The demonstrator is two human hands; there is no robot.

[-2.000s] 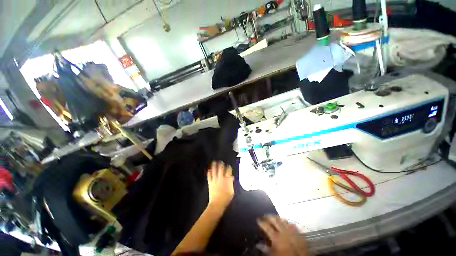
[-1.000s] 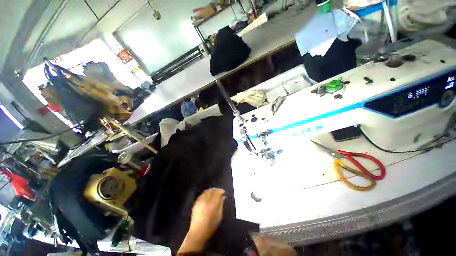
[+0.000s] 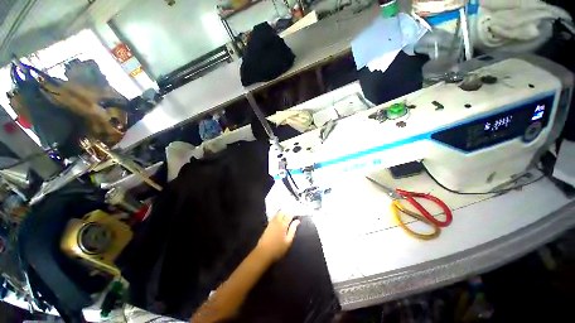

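Black fabric (image 3: 208, 208) lies left of and in front of the needle and hangs over the front table edge. My left hand (image 3: 280, 234) rests palm down on it, close in front of the presser foot area (image 3: 310, 197). Its thumb stands apart from the fingers, and the fingertips are washed out by lamp glare. My right hand is out of the picture. The white sewing machine (image 3: 372, 151) has a blue stripe and a lit control panel (image 3: 498, 126). I cannot tell whether the cloth is under the presser foot.
Scissors (image 3: 419, 211) with one red and one yellow handle lie on the white bed below the machine arm. A small dark box (image 3: 406, 169) sits under the arm. A yellow-cased machine part (image 3: 98, 238) is at left. A long pale table (image 3: 208, 85) behind bears a black heap (image 3: 266, 55).
My left hand has moved up and right over the cloth, to the needle area. My right hand has left the picture at the bottom. The camera view has shifted.
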